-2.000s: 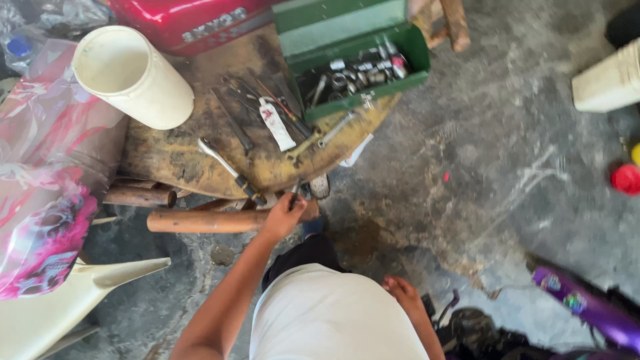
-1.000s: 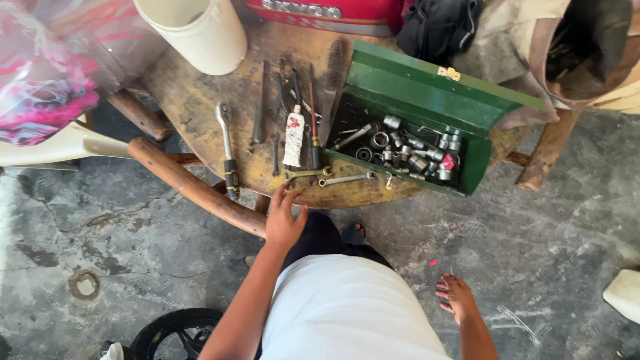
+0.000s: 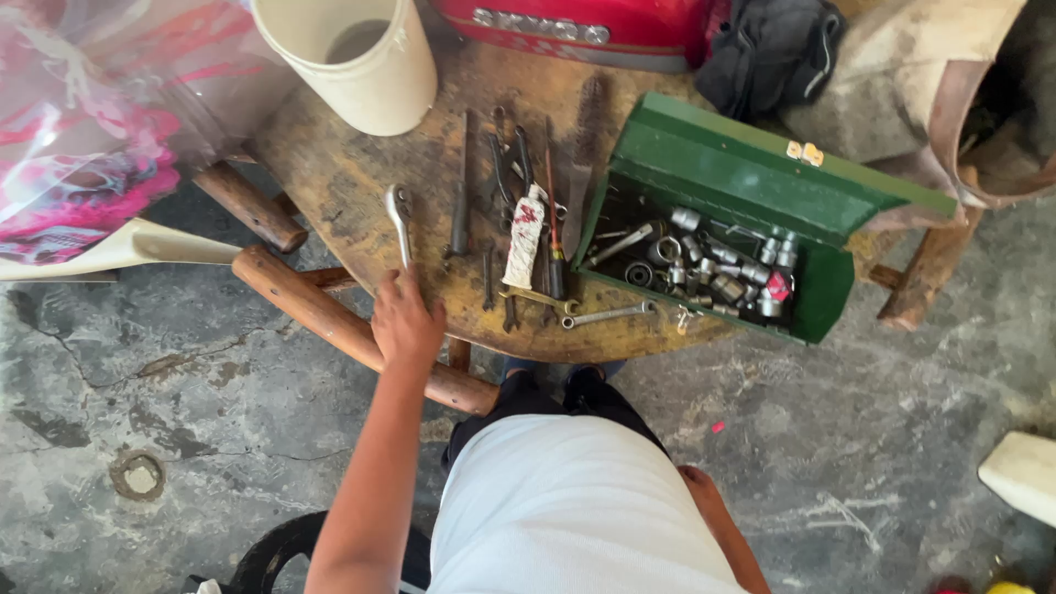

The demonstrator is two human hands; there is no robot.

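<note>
My left hand [image 3: 406, 318] lies over the handle of a ratchet wrench [image 3: 399, 216] at the wooden table's edge; whether its fingers have closed on the handle is hard to see. Low at my right side is my right hand [image 3: 698, 478], partly hidden by my shirt and touching no tool. Right of the ratchet are a black-handled screwdriver [image 3: 461, 216], pliers [image 3: 512, 161], a crumpled white tube [image 3: 525, 239], a red-shafted screwdriver [image 3: 554, 247] and a wire brush [image 3: 585, 132]. Several wrenches, among them a combination wrench [image 3: 609, 314], lie nearest me. An open green metal toolbox [image 3: 742, 181] holds sockets [image 3: 730, 285].
A white bucket [image 3: 371, 87] and a red motorcycle part [image 3: 577, 29] stand at the table's back, beside dark cloth [image 3: 767, 58]. A wooden rail [image 3: 322, 313] runs along the left. Plastic-wrapped goods [image 3: 99, 140] are at far left, a tyre [image 3: 276, 553] below.
My left hand has moved left from the table's front edge onto the ratchet's handle. My right hand has drawn in towards my side. The view has shifted over the table since two seconds ago.
</note>
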